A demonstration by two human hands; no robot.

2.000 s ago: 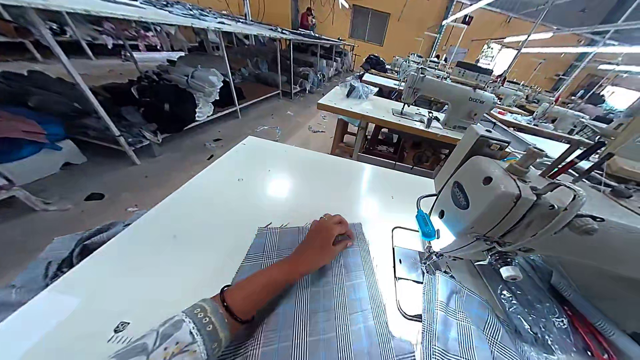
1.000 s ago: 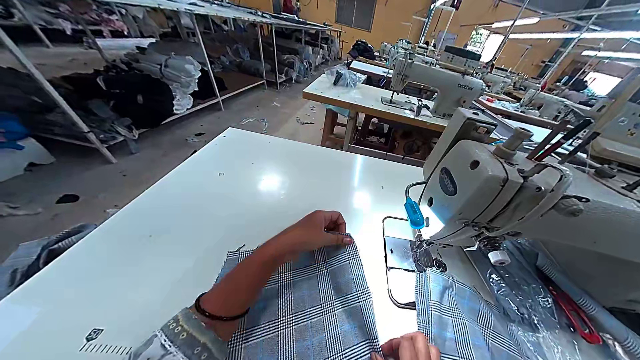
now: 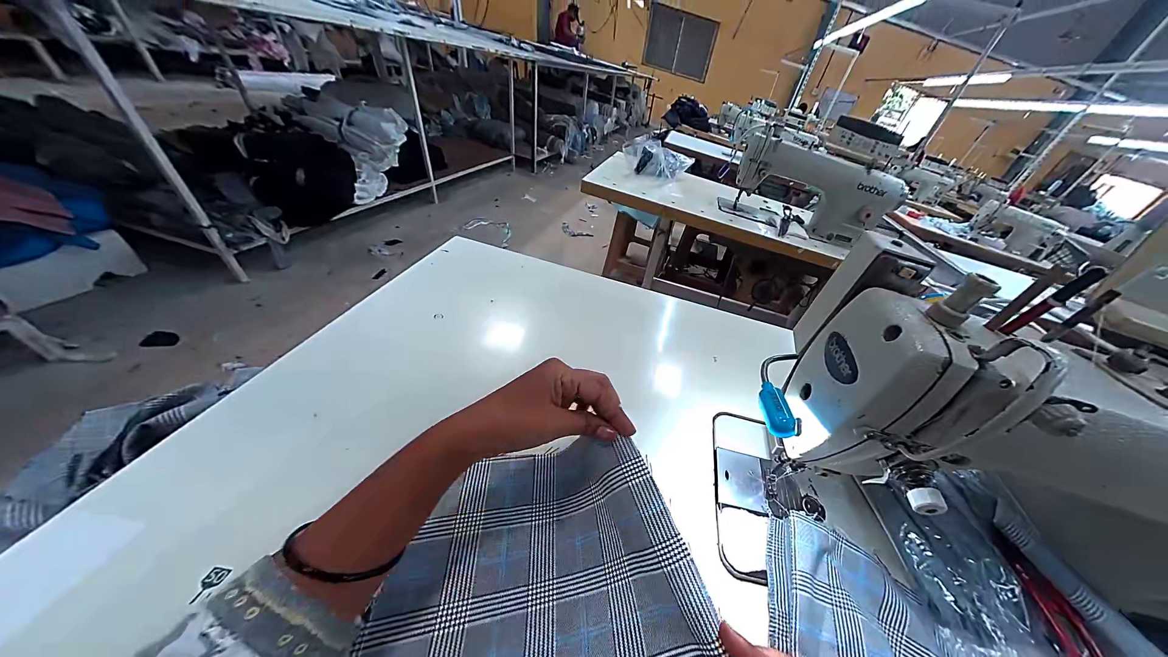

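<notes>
My left hand (image 3: 557,406) pinches the upper right corner of a grey plaid cloth panel (image 3: 538,547) between thumb and fingers, lifting it a little off the white table. Low in the view my right hand (image 3: 744,641), mostly cut off by the frame, grips the same panel's right edge. A second plaid piece (image 3: 830,584) lies just right of it, its top end by the presser foot (image 3: 787,488) of a Brother sewing machine (image 3: 912,383). A blue lamp-like fitting (image 3: 777,409) hangs beside the needle area.
The white tabletop (image 3: 438,338) extends ahead and left. Clear plastic and red-handled tools lie under the machine arm. Another sewing machine (image 3: 812,182) stands on a table ahead. Fabric rolls (image 3: 274,164) fill racks at left. More plaid cloth (image 3: 119,447) lies beyond the table's left edge.
My left hand lay on the panel two seconds ago; now it pinches the raised corner. My right hand, unseen at first, came in at the bottom and now grips the panel's edge.
</notes>
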